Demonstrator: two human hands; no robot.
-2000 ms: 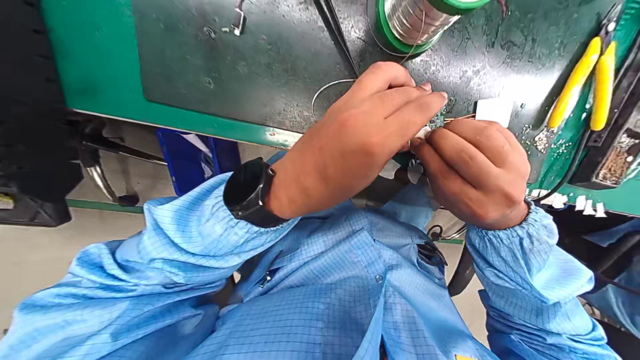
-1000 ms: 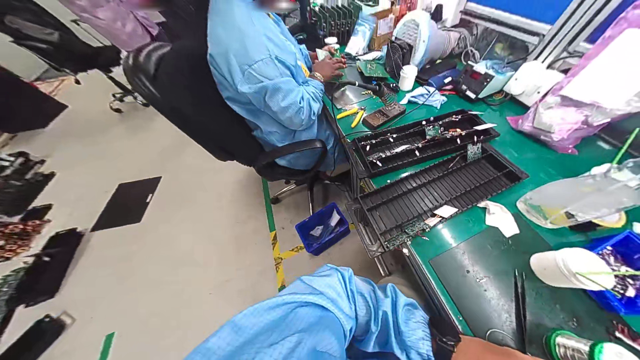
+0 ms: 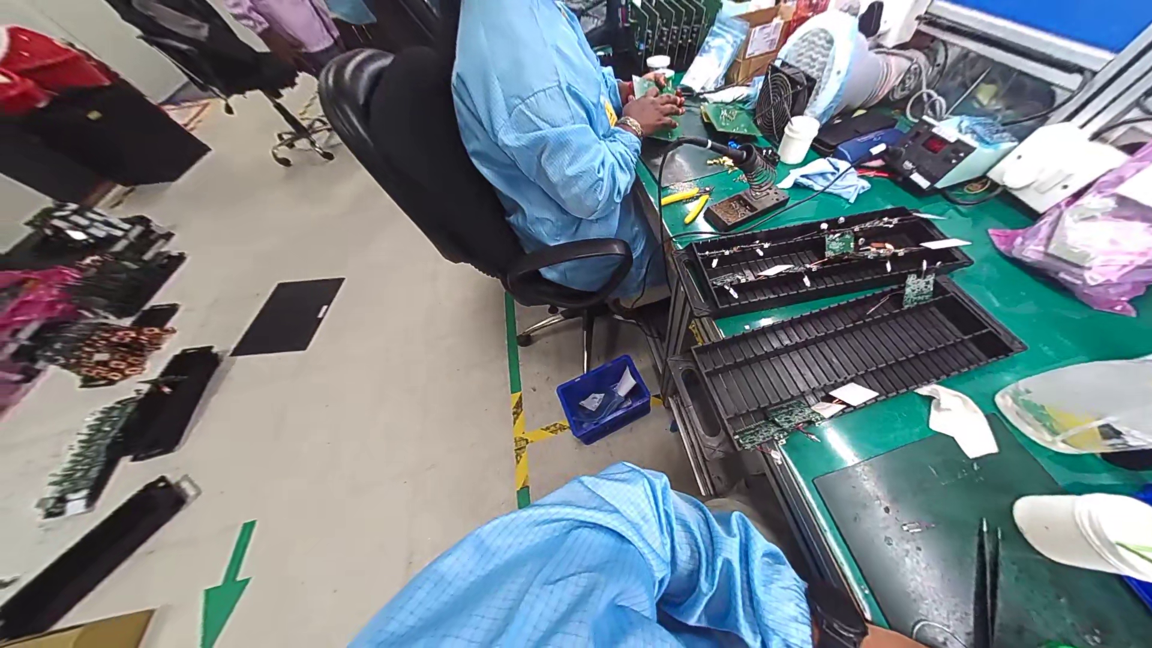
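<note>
My left forearm in a blue sleeve enters at the bottom, with a black watch [image 3: 837, 614] at the wrist; the hand itself is cut off by the lower edge. My right hand is out of the picture. Beside the wrist lies a dark work mat [image 3: 900, 504] on the green bench, with black tweezers [image 3: 986, 585] on it. Two black slotted trays [image 3: 855, 351] [image 3: 810, 261] stand farther along, holding several small circuit boards [image 3: 792, 416] and wires. A white cloth [image 3: 958, 421] lies between the nearer tray and the mat.
A co-worker in a blue smock sits in a black chair [image 3: 468, 207], hands at a circuit board. A soldering iron stand [image 3: 745, 202] and yellow-handled cutters [image 3: 693, 205] lie near them. A blue bin [image 3: 605, 400] is on the floor. White containers [image 3: 1080, 531] stand at the right.
The view has swung from my hands to the co-worker and floor. Both my hands were together over the mat two seconds ago; now neither shows clearly.
</note>
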